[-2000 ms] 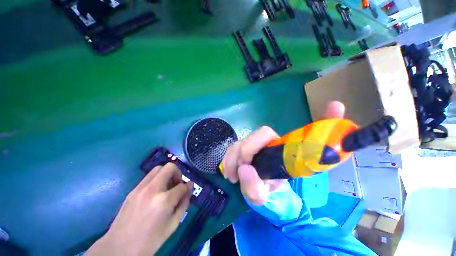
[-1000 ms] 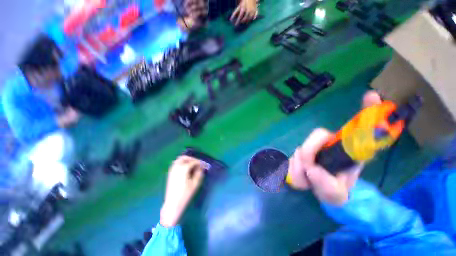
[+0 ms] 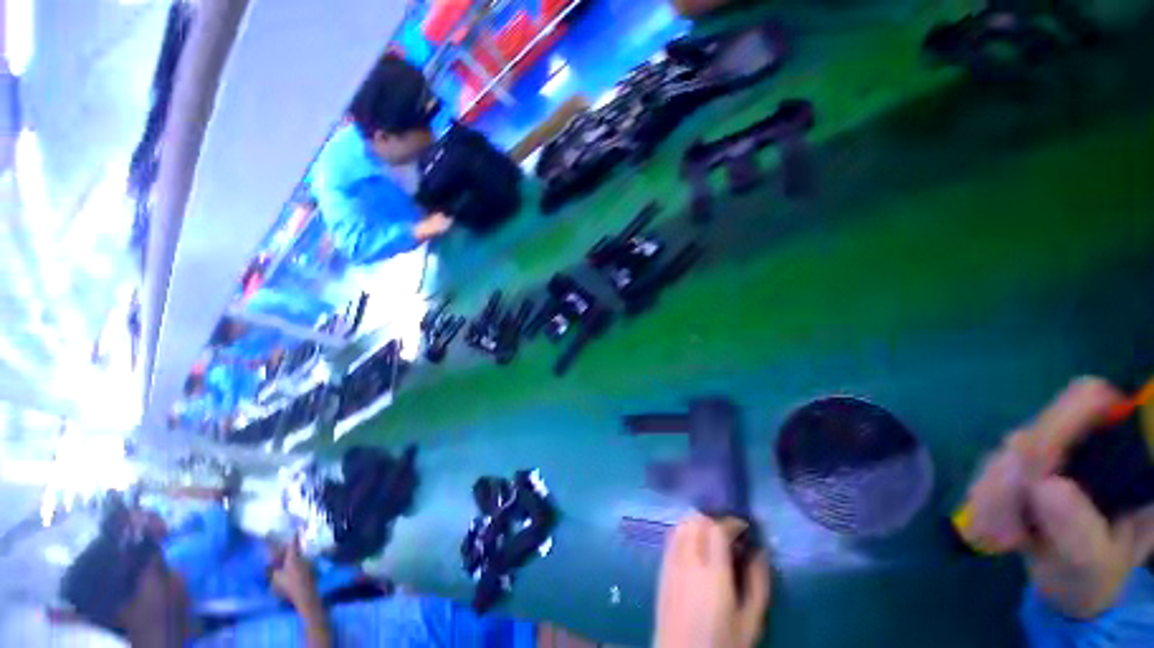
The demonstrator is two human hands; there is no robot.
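A black housing lies on the green bench mat, its arms pointing left. My left hand grips its near end; the fingertips are blurred. My right hand is at the right edge, closed around the electric screwdriver, whose orange and black body is cut off by the frame. Its yellow nose points down and left. The round screw dish sits between the housing and my right hand, with dark screws over part of its mesh bottom.
A pile of black modules with white-silver spots lies left of the housing, with another dark pile beyond. Several housings line the mat. Stacked black parts stand at the far side. People in blue sit across and at lower left.
The view has swung left along the line. My left hand has gone from the silver-white patch on the housing to its near end. The right hand still holds the screwdriver.
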